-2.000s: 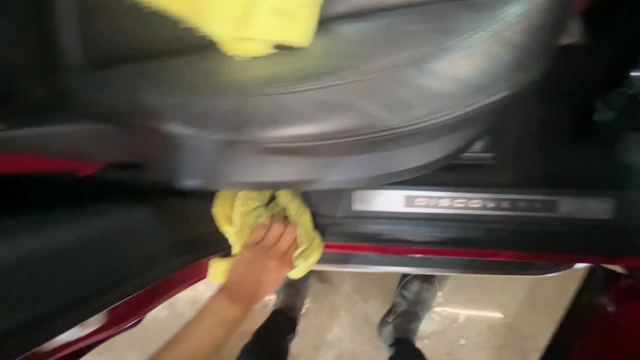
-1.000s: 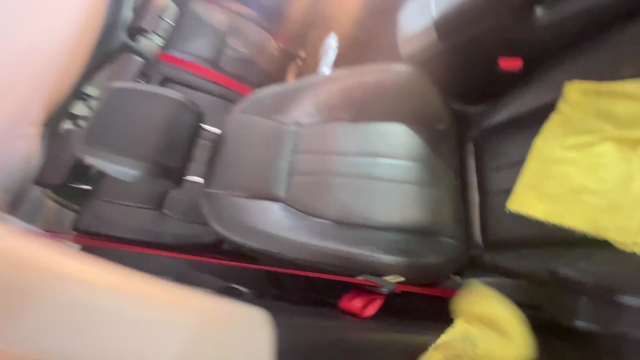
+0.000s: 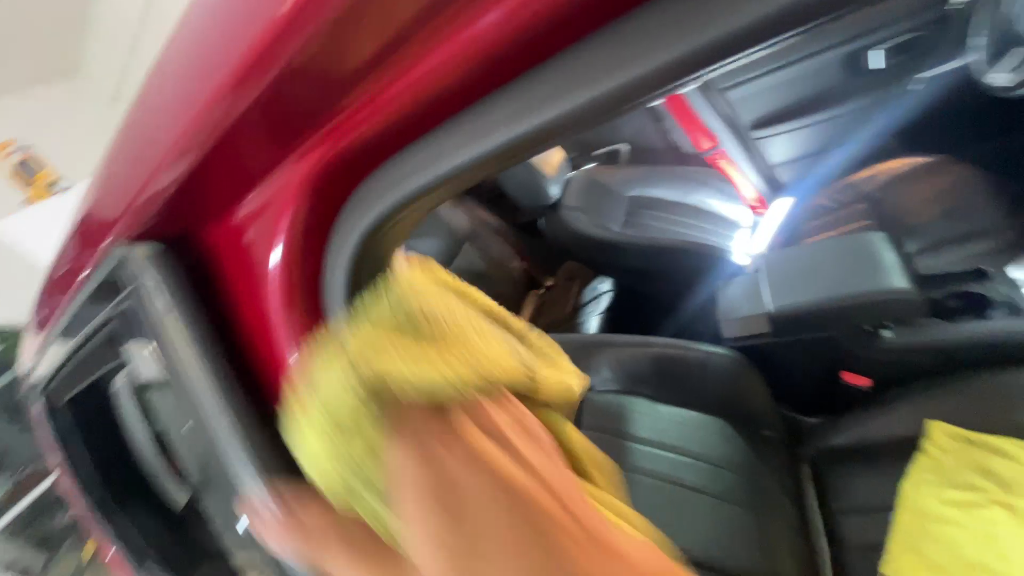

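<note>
A bunched yellow cloth, blurred by motion, is in my right hand at the door frame of a red car. The arm comes up from the bottom edge, and the cloth covers most of the fingers. My left hand is low on the left, blurred, by the inner edge of the open door; its fingers do not show clearly. Another yellow cloth lies on the black front seat at the lower right. Behind the right hand are the red door frame and its dark rubber seal.
The black leather seat backrest stands beyond the right hand. Further in are a centre armrest, a red seat belt, a bright light and a red buckle. A yellow object is outside, at upper left.
The view has swung from the door sill up to the door frame and cabin. The bunched cloth, at the seat's lower side one second ago, is now up at the frame.
</note>
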